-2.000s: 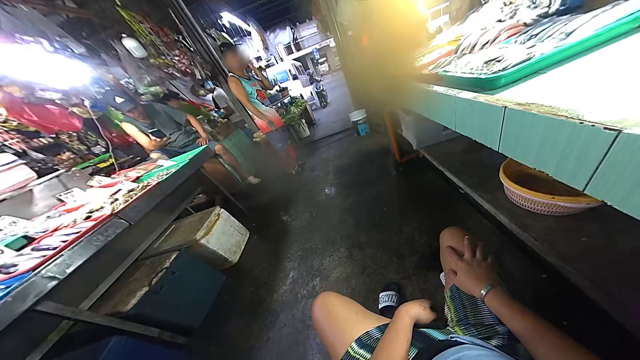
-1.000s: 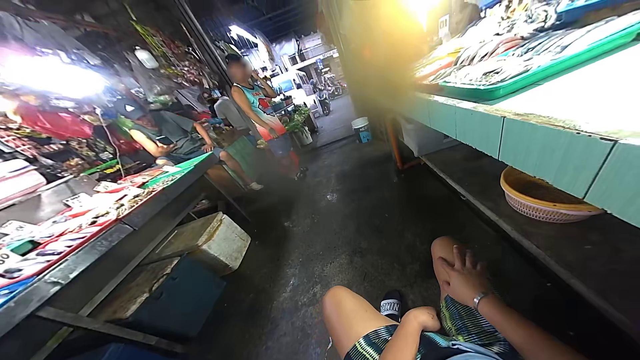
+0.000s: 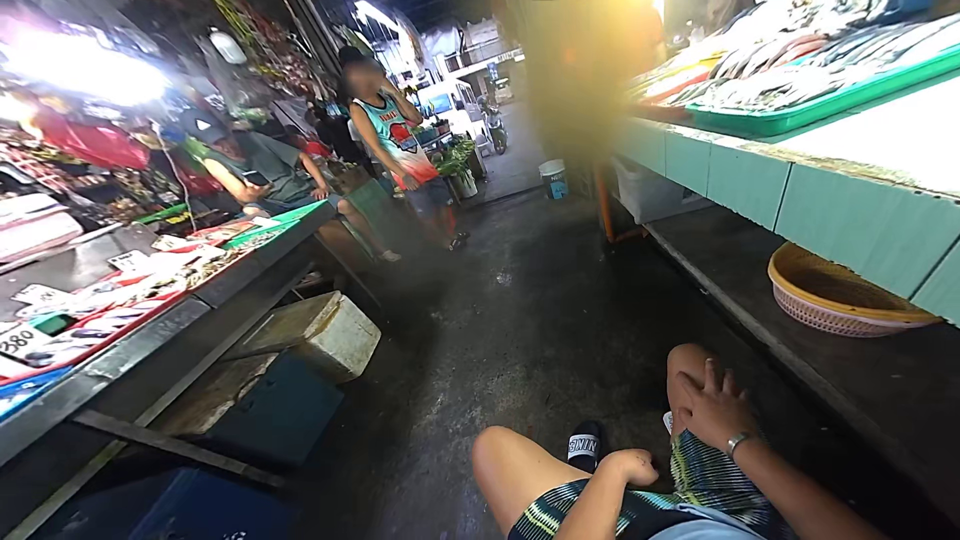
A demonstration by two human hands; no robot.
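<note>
My right hand (image 3: 716, 405) lies spread over my right knee, with a metal bracelet (image 3: 737, 444) on its wrist; it holds nothing. Between my thighs rests my left hand (image 3: 632, 466), its fingers curled and partly hidden, so whether something is in it cannot be told. Below me are patterned shorts (image 3: 720, 480) and a black slide sandal (image 3: 584, 444) with a white strap on one foot. My bare left knee (image 3: 499, 446) is to the left of that sandal.
Right: a tiled counter (image 3: 742, 180) with fish in a green tray (image 3: 795, 120), a plastic basket (image 3: 847, 300) beneath. Left: a metal-edged fish stall (image 3: 142, 337), coolers (image 3: 352, 341) under it, a seated person (image 3: 262, 169) with a phone. Farther off, a person (image 3: 394, 135) stands near a bucket (image 3: 553, 180).
</note>
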